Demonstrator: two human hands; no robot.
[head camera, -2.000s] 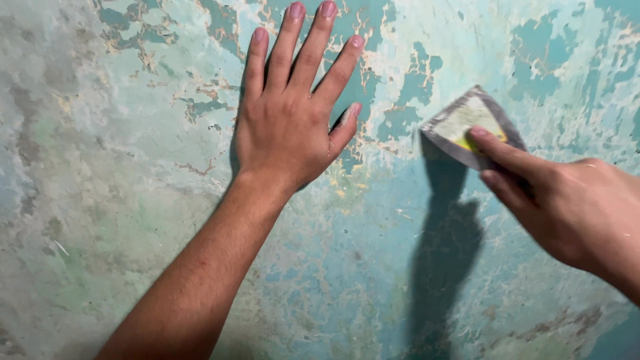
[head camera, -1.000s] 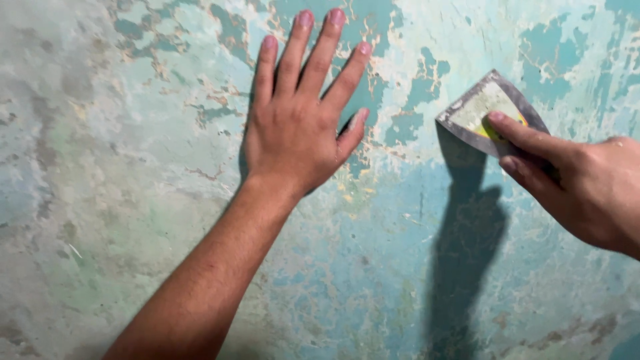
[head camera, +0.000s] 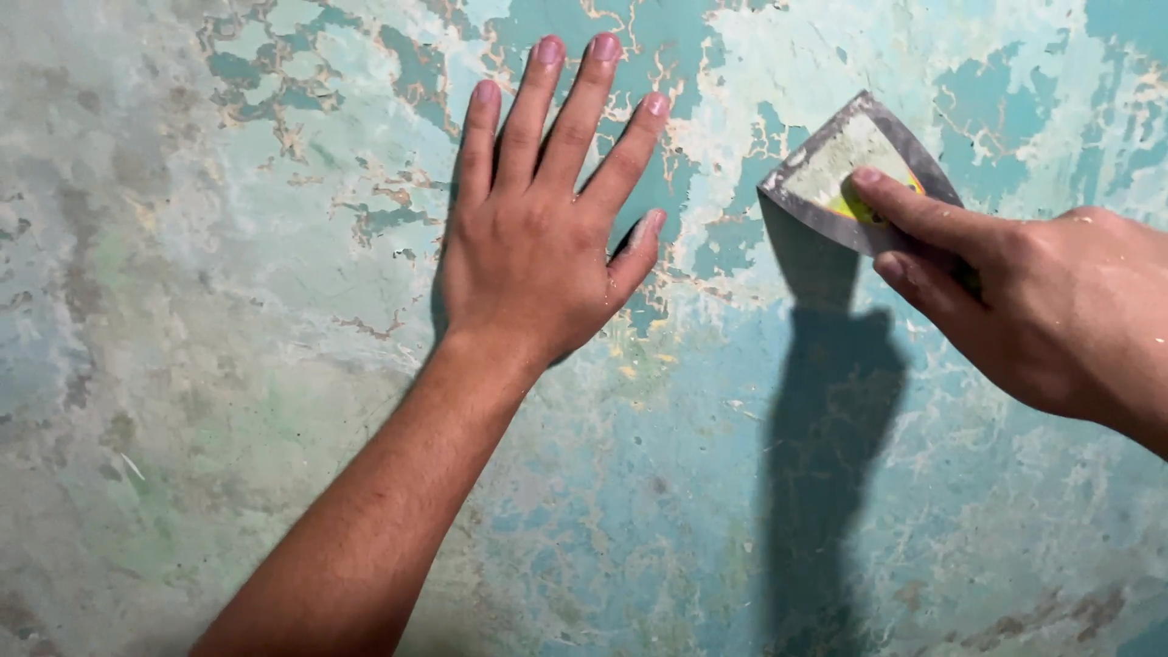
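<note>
My left hand (head camera: 538, 237) lies flat on the painted wall (head camera: 620, 474), its fingers spread and pointing up, with pale dust on the thumb. On the right, my right hand (head camera: 1031, 292) grips a putty knife (head camera: 835, 164) with a wide metal blade. The index finger presses on the blade's face beside a yellow sticker, and the thumb is below it. The blade is tilted, its straight edge facing up and left. Most of the handle is hidden in the hand. Whether the edge touches the wall I cannot tell.
Around both hands the wall shows worn pale green, teal and grey paint with ragged, flaking edges. A dark shadow (head camera: 817, 438) of the right hand and knife falls below the blade. Brownish patches (head camera: 1049, 616) mark the lower right.
Between two seconds and one second ago, the putty knife in my right hand moved up and to the right over the wall. My left hand stays flat on the same area.
</note>
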